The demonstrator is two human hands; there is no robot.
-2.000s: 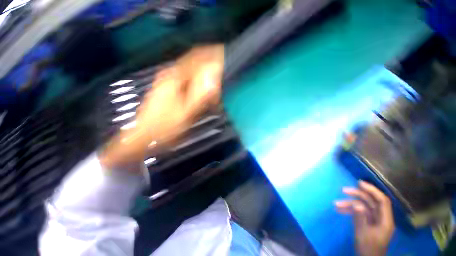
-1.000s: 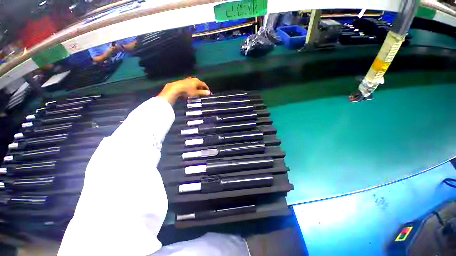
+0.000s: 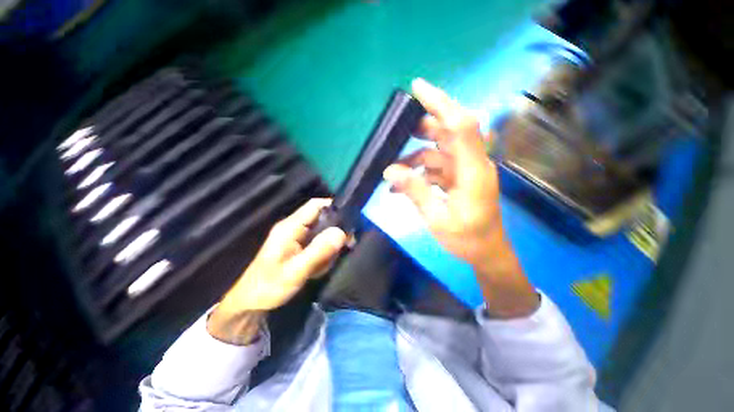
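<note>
A black folded tripod stick (image 3: 377, 151) is held tilted in front of my chest, its upper end pointing up and to the right. My left hand (image 3: 286, 261) grips its lower end between thumb and fingers. My right hand (image 3: 455, 177) is beside the upper end with fingers bent and apart. The index finger is at the top end; whether it touches is blurred. The black slotted parts tray (image 3: 233, 211) lies to the left, with a row of sticks with silver-white ends.
The green bench surface (image 3: 322, 56) runs behind the tray. To the right, a blurred metal machine (image 3: 563, 153) stands on the blue table (image 3: 523, 241). A yellow warning label (image 3: 594, 294) is on the blue table. A grey panel is at the far right.
My left hand has come back from the tray's far edge and now holds a stick near my chest. My right hand has come into view. The view has swung right.
</note>
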